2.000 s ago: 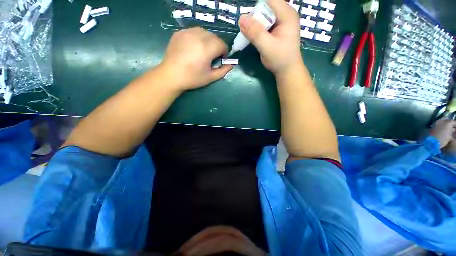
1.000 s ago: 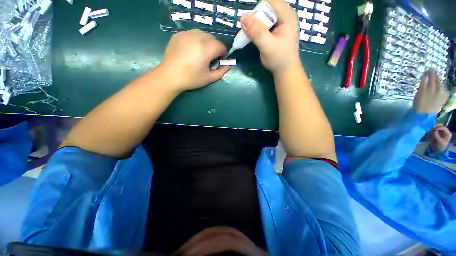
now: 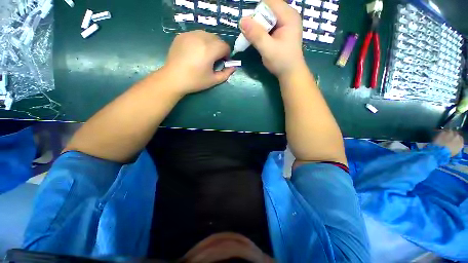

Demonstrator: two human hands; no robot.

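My left hand (image 3: 199,62) holds a small white plastic housing (image 3: 232,63) between thumb and fingertips, just above the bench mat. My right hand (image 3: 281,38) grips a white glue bottle (image 3: 265,18), tilted down to the left. Its narrow nozzle is at the left fingertips, right by the housing. Whether glue comes out cannot be seen. A parts tray (image 3: 321,47) with rows of white parts lies behind my hands, partly hidden by my right hand and the bottle.
Red-handled pliers (image 3: 375,56) and a purple lighter (image 3: 347,50) lie right. A filled second tray (image 3: 424,56) and one loose housing (image 3: 372,108) are beyond. A plastic bag of housings (image 3: 31,51) and loose housings (image 3: 90,31) are left. A neighbour's hand (image 3: 449,141) is far right.
My right hand and the bottle have shifted slightly left. The neighbour's hand reached over the second tray and has drawn back. Near the pliers, one loose housing now shows where there seemed to be two.
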